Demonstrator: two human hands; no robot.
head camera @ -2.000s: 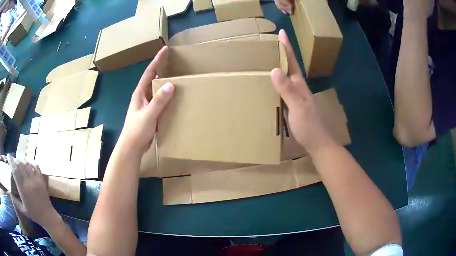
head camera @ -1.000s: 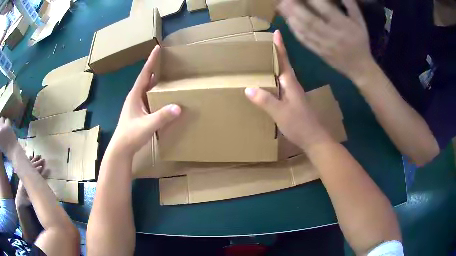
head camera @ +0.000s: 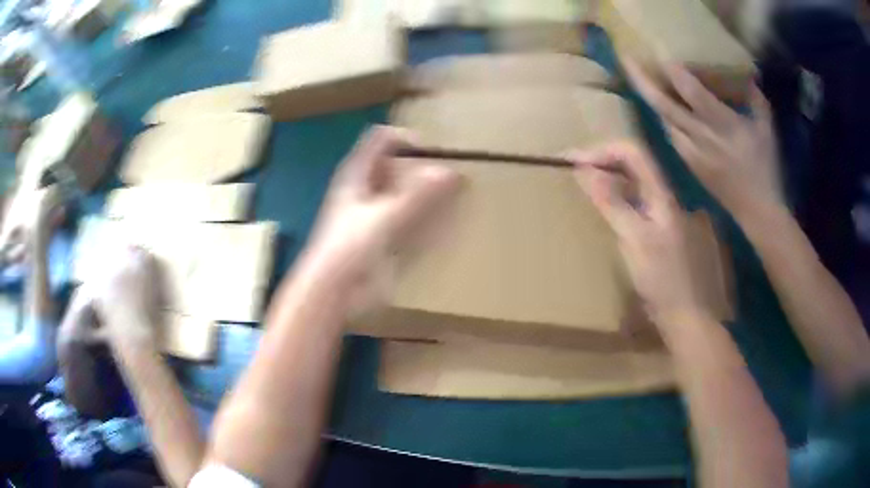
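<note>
The picture is blurred. A brown mailer box (head camera: 506, 243) is in front of me, its large plain panel facing me. A narrow dark gap runs across its upper edge, with another brown panel beyond it. My left hand (head camera: 386, 205) is at the left end of the gap, fingers curled on the edge and thumb over the panel. My right hand (head camera: 634, 205) pinches the edge at the right end. The fingers' exact grip is blurred. A flat box blank (head camera: 525, 370) lies under the box and shows below and right of it.
A closed box (head camera: 329, 71) stands at the upper left. An unfolded blank (head camera: 224, 262) lies on the green table (head camera: 458, 434) at the left, with another person's hands over it. At the upper right a person's hand (head camera: 720, 143) touches another box (head camera: 673, 38).
The view has shifted, so things appear further right. My fingers have moved from the box's sides to its upper edge. The wide opening now shows only as a narrow gap.
</note>
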